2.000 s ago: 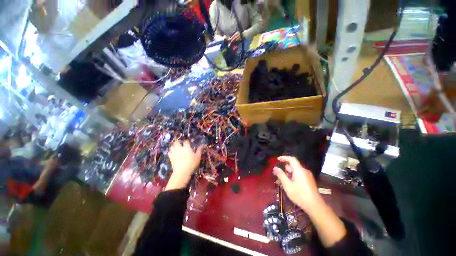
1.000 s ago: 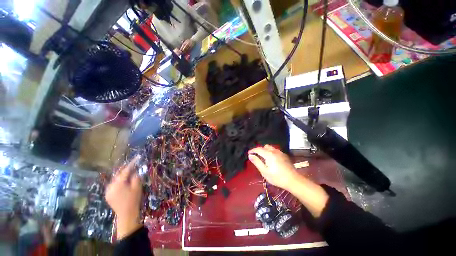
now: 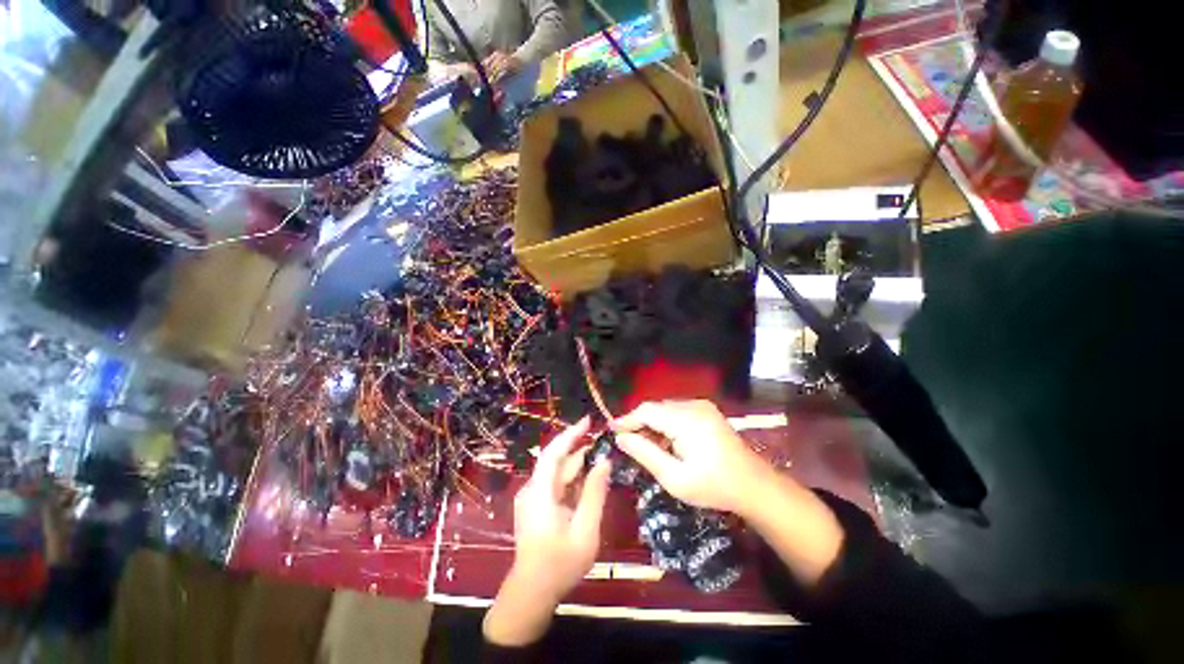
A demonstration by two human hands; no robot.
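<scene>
My left hand [image 3: 556, 521] and my right hand [image 3: 695, 454] meet above the red mat [image 3: 519, 571]. Between their fingertips is a small dark wired unit [image 3: 601, 450], with reddish wires rising from it. The fingers hide most of it; I cannot tell whether a black piece is on it. Several black-and-silver units [image 3: 688, 545] lie on the mat just below my right hand. The tangled heap of wired units [image 3: 416, 350] lies to the left. The pile of black pieces [image 3: 675, 324] lies behind my right hand.
An open carton of black pieces [image 3: 623, 247] stands behind the dark pile. A white box device [image 3: 844, 260] and a hanging black screwdriver [image 3: 909, 422] are at the right. A black fan [image 3: 275, 97] is at the upper left. A bottle [image 3: 1036, 110] stands at the upper right. A person sits opposite.
My left hand has moved right from the wired heap, with a wired unit now at its fingertips. My right hand has moved slightly down and left to meet it.
</scene>
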